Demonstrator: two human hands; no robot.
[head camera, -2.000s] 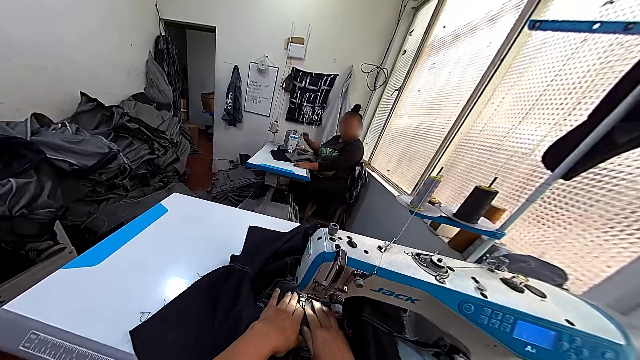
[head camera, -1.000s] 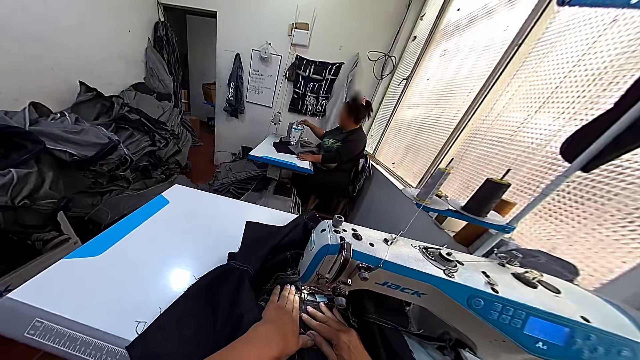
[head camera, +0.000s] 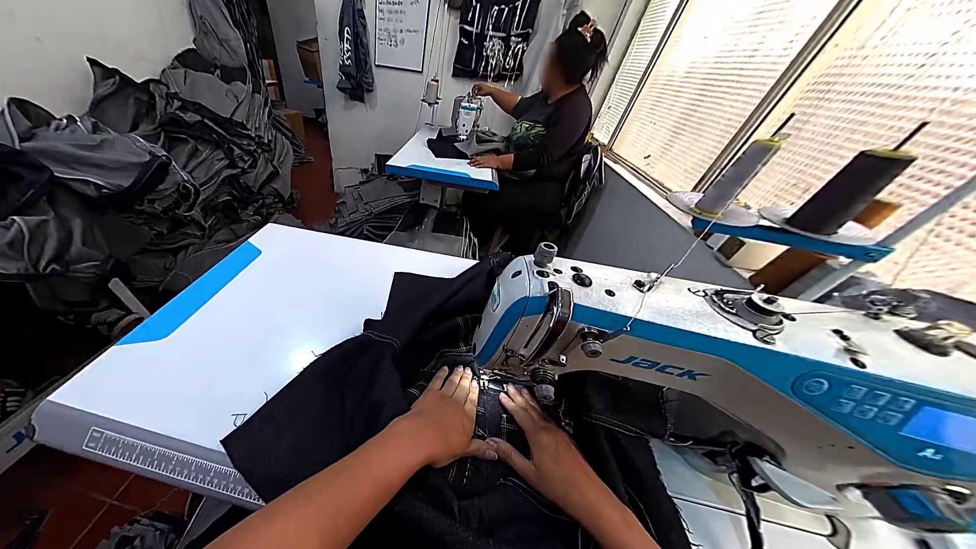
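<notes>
Dark denim fabric (head camera: 335, 396) with light stitching lies over the white sewing table (head camera: 305, 282) and under the head of a Jack sewing machine (head camera: 648, 335). My left hand (head camera: 446, 419) rests flat on the denim, fingertips just in front of the presser foot (head camera: 496, 377). Beside it, my right hand (head camera: 537, 442) presses on the same cloth, fingers spread, its thumb close to my left thumb. The cloth hides the needle plate, and the needle itself is too small to make out.
Thread cones, one dark (head camera: 850, 191) and one grey (head camera: 740, 175), stand on a blue holder behind the machine. A co-worker (head camera: 557, 114) sits at another sewing table (head camera: 442, 164). Heaped grey and black garments (head camera: 152, 168) fill the left side. A ruler strip (head camera: 168, 461) edges my table.
My right hand has spread its thumb toward my left hand on the denim. The co-worker's arm is raised to the far machine in both the last frame and now.
</notes>
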